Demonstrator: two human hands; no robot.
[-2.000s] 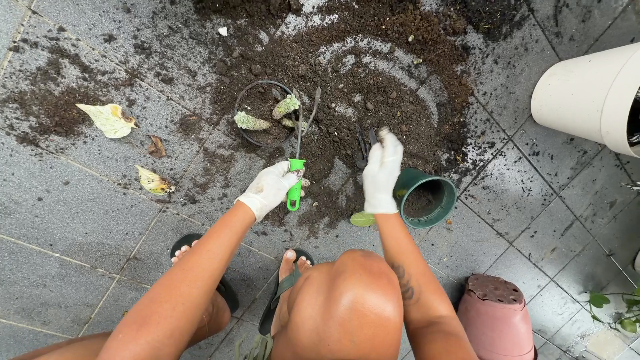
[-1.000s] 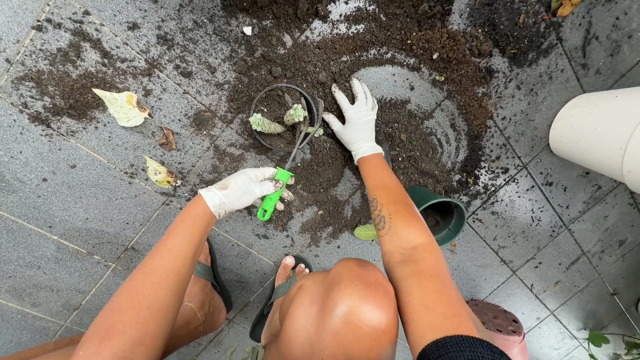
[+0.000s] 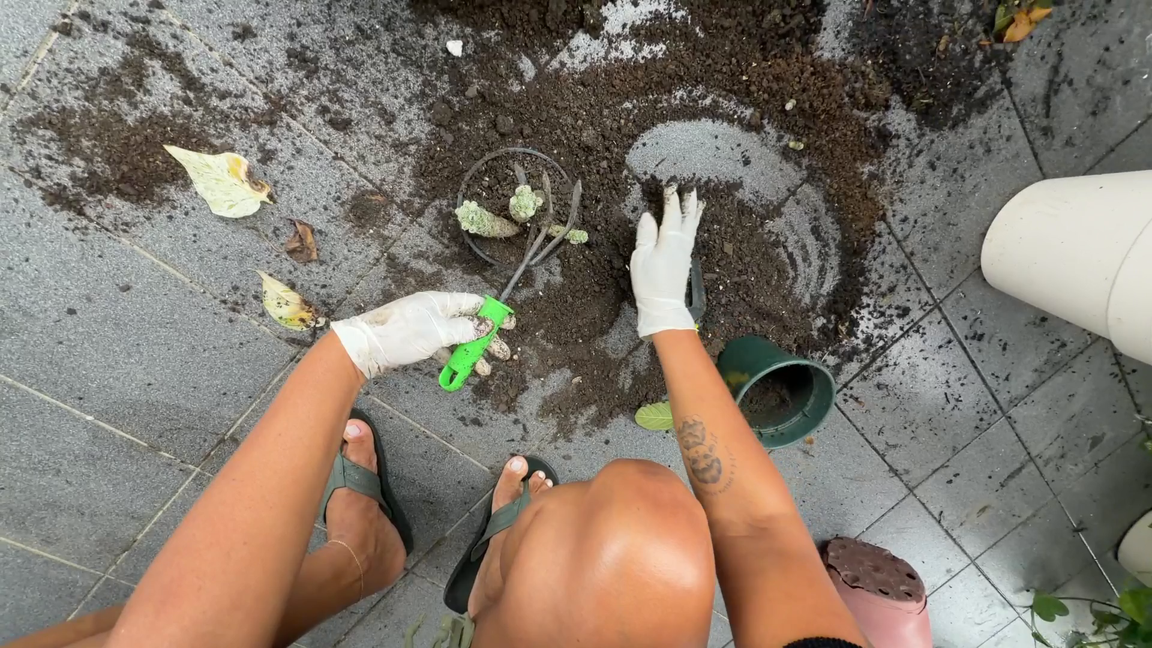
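My left hand [image 3: 436,331], in a soiled white glove, grips the green handle of a small hand cultivator [image 3: 477,346]. The tool's metal tines reach over a round, thin-rimmed pot [image 3: 465,193] that holds soil and several pale green, knobbly plant cuttings [image 3: 486,220]. My right hand [image 3: 666,256], gloved too, lies palm down with fingers extended on the loose dark soil [image 3: 576,117]. Under its wrist side a dark tool [image 3: 697,288] shows in part; the rest of it is hidden.
A green plastic pot [image 3: 783,396] lies on its side right of my right forearm. Cream planters [image 3: 1062,256] stand at the right edge, a pink pot [image 3: 886,603] at lower right. Fallen leaves [image 3: 220,183] and scattered soil cover parts of the grey tiles.
My right hand was near the green pot two seconds ago, then spread beside the round pot; now it rests on the soil farther right. My left hand keeps hold of the cultivator.
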